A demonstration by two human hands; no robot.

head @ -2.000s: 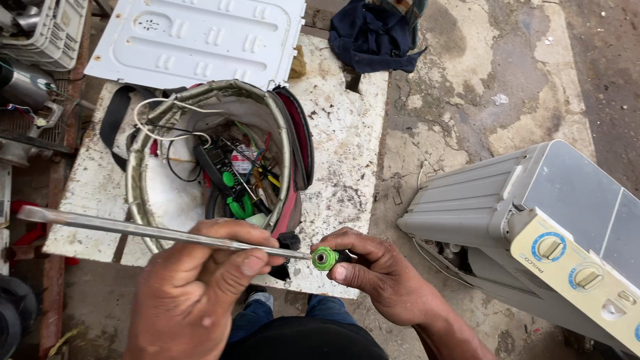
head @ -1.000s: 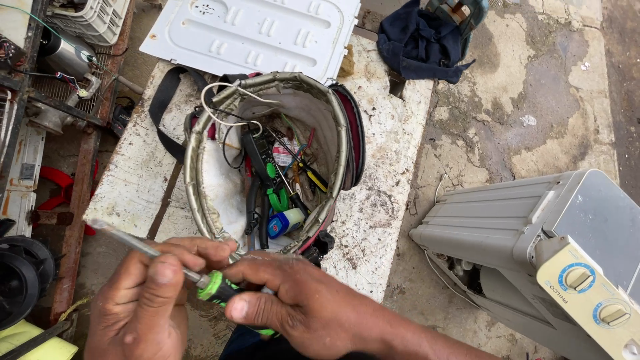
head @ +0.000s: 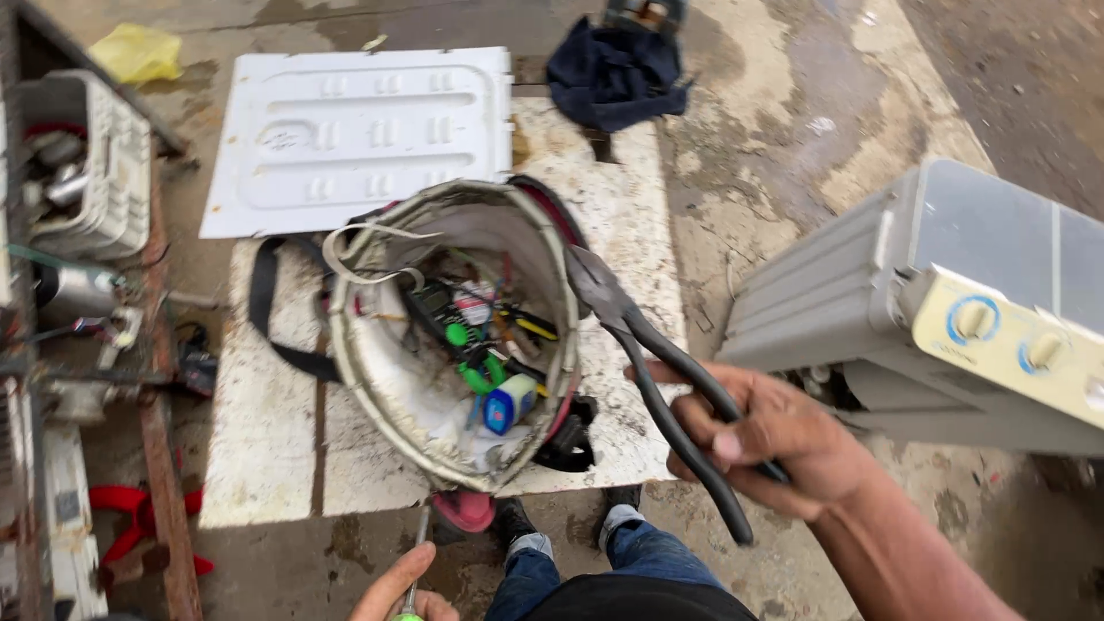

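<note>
Dark-handled pliers [head: 681,379] are held by one handle in my right hand [head: 768,431], to the right of the round tool bag [head: 345,345]. Their jaws lie over the bag's right rim. My left hand [head: 401,591], partly cut off by the bottom edge, grips a screwdriver [head: 423,539] with a green handle end and a thin metal shaft pointing up. Inside the open bag are a green-and-black tool [head: 470,345], a blue-and-white container [head: 509,404], yellow-and-black handles [head: 533,324] and other loose tools. A pale cable [head: 345,263] hangs over the rim.
The bag stands on a worn white board [head: 259,431]. Behind it lies a white metal panel [head: 371,138], with dark blue cloth [head: 612,78] to its right. A washing machine [head: 828,267] is at right. On the left are a plastic crate [head: 116,172] and a rusty metal frame [head: 164,431].
The screwdriver, earlier held between both hands, is now in my left hand alone, lower in the view. My right hand has let go of it and taken hold of the pliers.
</note>
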